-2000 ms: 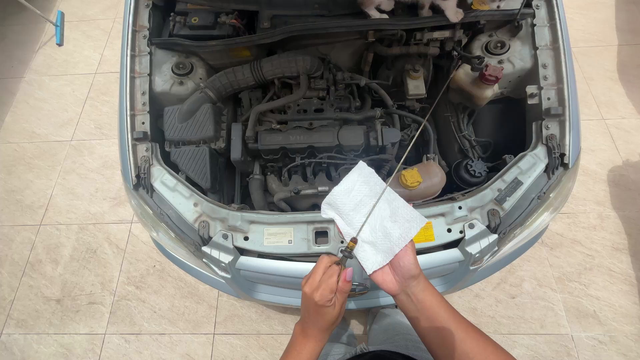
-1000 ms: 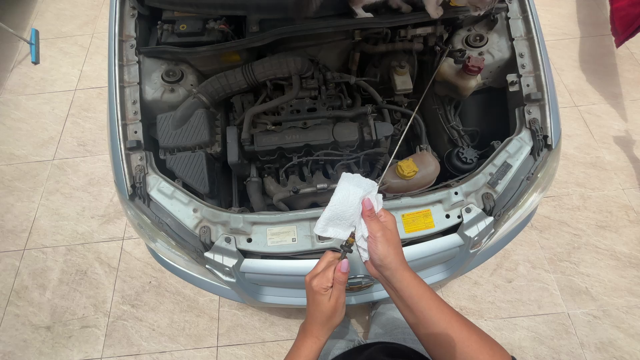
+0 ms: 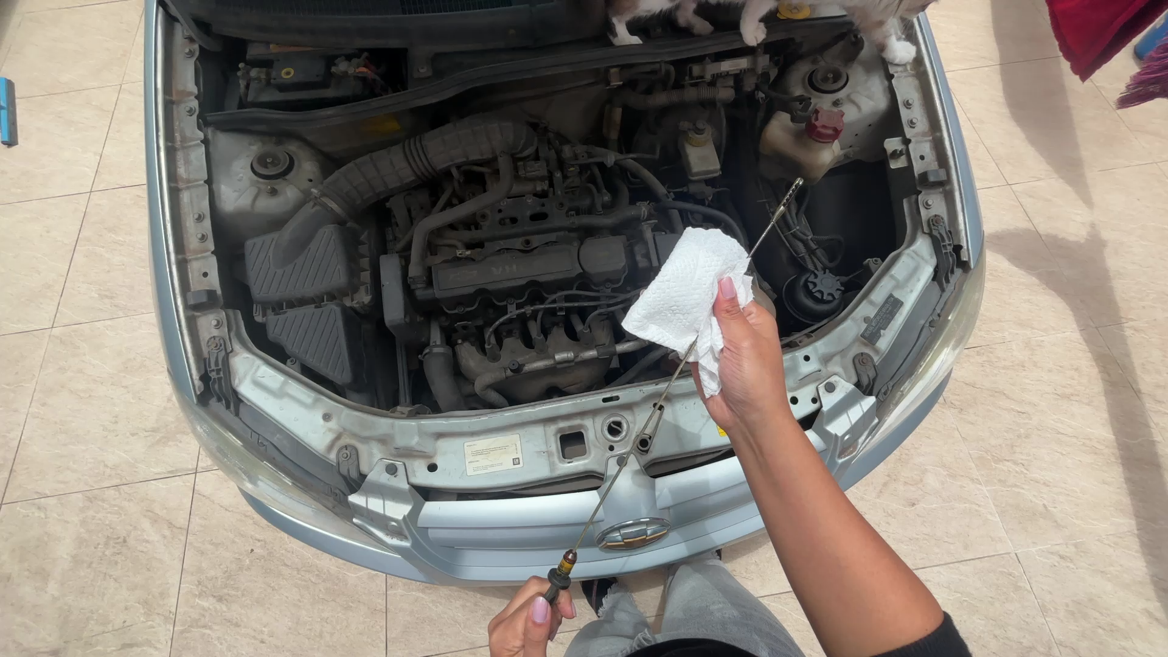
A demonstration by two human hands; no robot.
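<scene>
Low in the view, my left hand (image 3: 531, 618) grips the dark handle of an engine oil dipstick (image 3: 604, 494). Its thin metal rod slants up and to the right, across the front grille. My right hand (image 3: 744, 351) pinches a folded white paper towel (image 3: 686, 285) around the rod, with the thumb on top. The flat tip of the dipstick sticks out beyond the towel, over the engine bay. Beneath lies the engine (image 3: 525, 269). Part of the rod is hidden by the towel.
A cat (image 3: 755, 20) with pale paws stands at the rear edge of the engine bay. The coolant tank with a red cap (image 3: 825, 126) is at the right. A car badge (image 3: 633, 534) sits on the grille. Red cloth (image 3: 1102, 32) shows at the upper right.
My right hand with the towel has moved up the rod, away from the handle. My left hand with the handle has moved down towards my body. The towel has been folded around the rod.
</scene>
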